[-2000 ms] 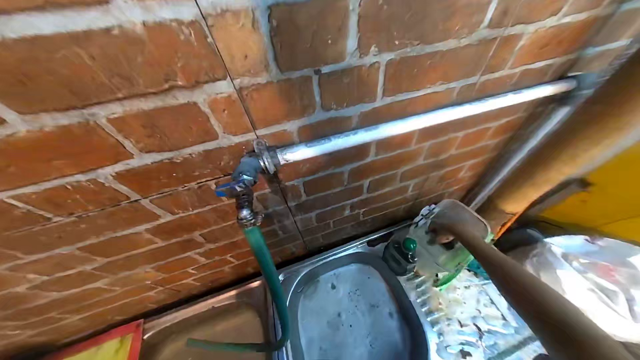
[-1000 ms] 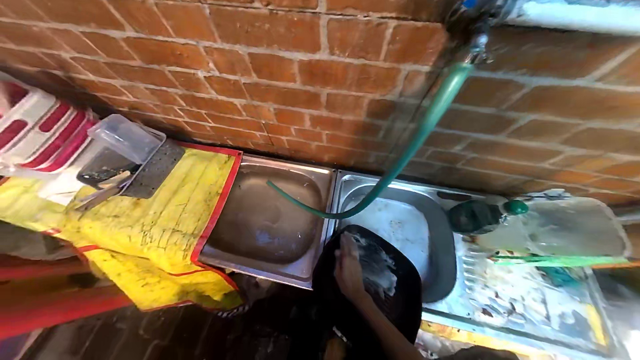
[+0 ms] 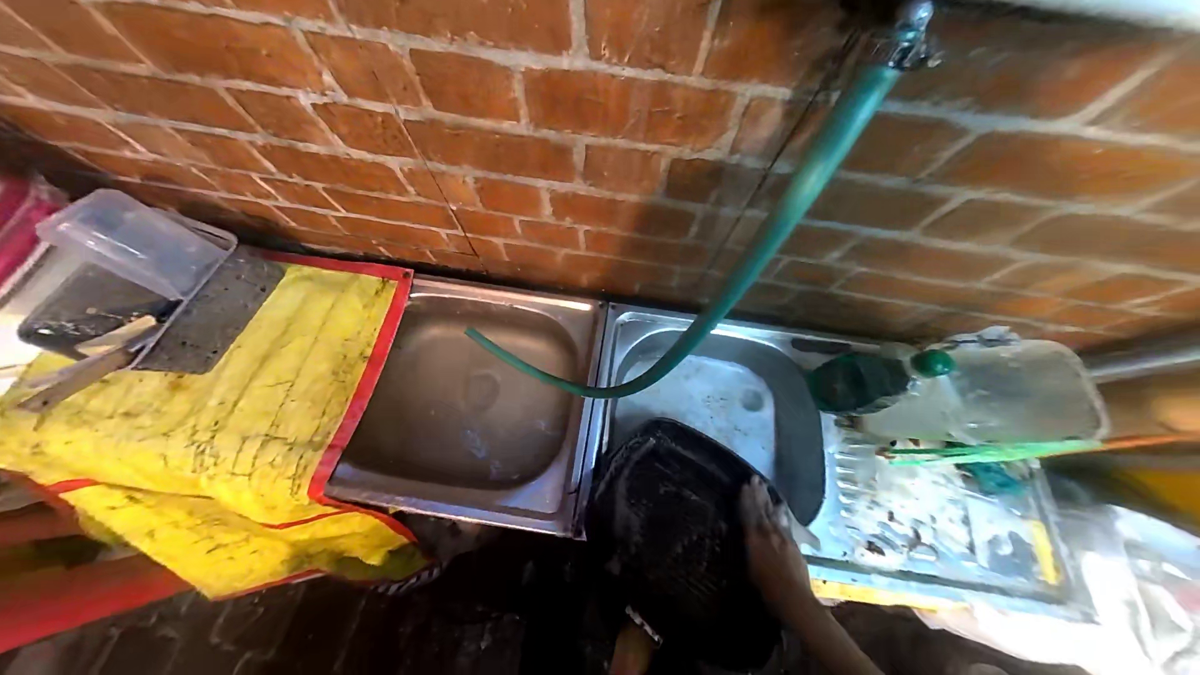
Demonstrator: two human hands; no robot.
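A black square pan (image 3: 684, 525) is tilted over the front edge of the right steel sink basin (image 3: 797, 441). My right hand (image 3: 771, 534) lies with spread fingers on the pan's right side; whether something is under the palm is hidden. My left hand (image 3: 634, 647) shows only in part at the bottom edge, close against the pan's near side, and its grip is hidden by dark shadow. A green hose (image 3: 750, 272) hangs from the tap (image 3: 905, 47) and curves across the right basin, its end over the left basin (image 3: 469, 403).
Right of the basins, a ribbed drainboard (image 3: 937, 516) holds a dark green bottle (image 3: 858, 382) and a cloudy plastic container (image 3: 1022, 389). On the left, a yellow cloth with red trim (image 3: 281, 375) bears a clear plastic tub (image 3: 141, 239) and knives (image 3: 84, 375). A brick wall stands behind.
Two seconds ago my hand was at the container on the drainboard; one second ago it was inside the black pan. Now it is at the pan's right side. The view has swung left and down.
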